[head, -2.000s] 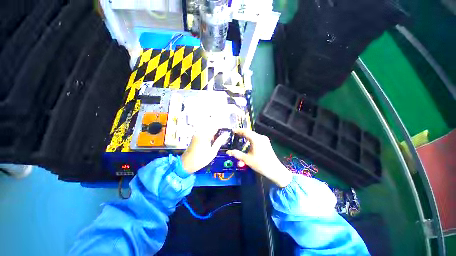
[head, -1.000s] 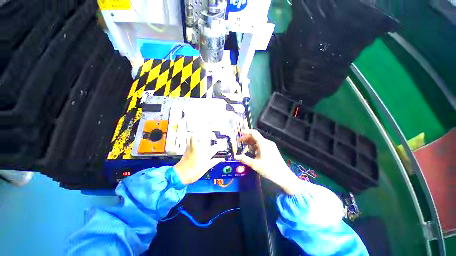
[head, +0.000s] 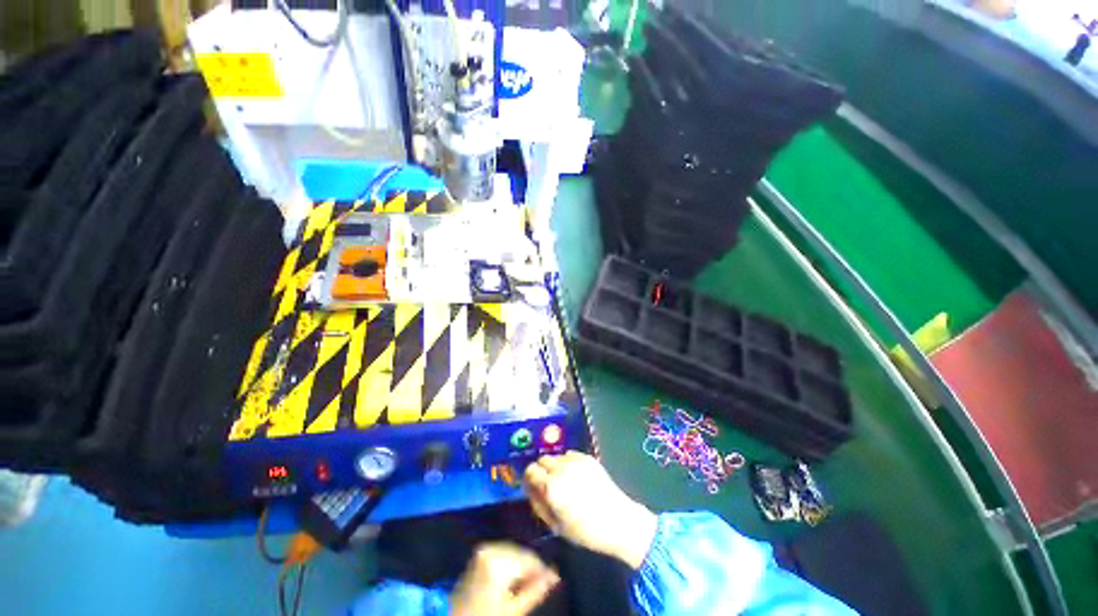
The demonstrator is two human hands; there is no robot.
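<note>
A small dark square unit (head: pixel 490 280) sits at the right of the silver-white fixture plate (head: pixel 428 283), under and in front of the silver press head (head: pixel 470 163). An orange fixture block (head: pixel 360 273) with a dark round centre is at the plate's left. My right hand (head: pixel 582 502) is at the press's front edge, below the lit green button (head: pixel 521 438) and red-pink button (head: pixel 552 434). Its fingers are curled; nothing shows in it. My left hand (head: pixel 506 582) is low at the bottom edge, partly cut off, fingers curled; whether it holds anything is hidden.
A black tray (head: pixel 722 349) lies right of the press. Stacked black trays stand at left (head: pixel 157 289) and behind right (head: pixel 710 132). Coloured wires (head: pixel 684 448) and small dark-silver parts (head: pixel 789 491) lie on the green bench. The front panel has a round gauge (head: pixel 376 462).
Both hands have left the plate's right side and moved down to the front. The plate has moved back toward the press head, uncovering striped bed. The view has shifted.
</note>
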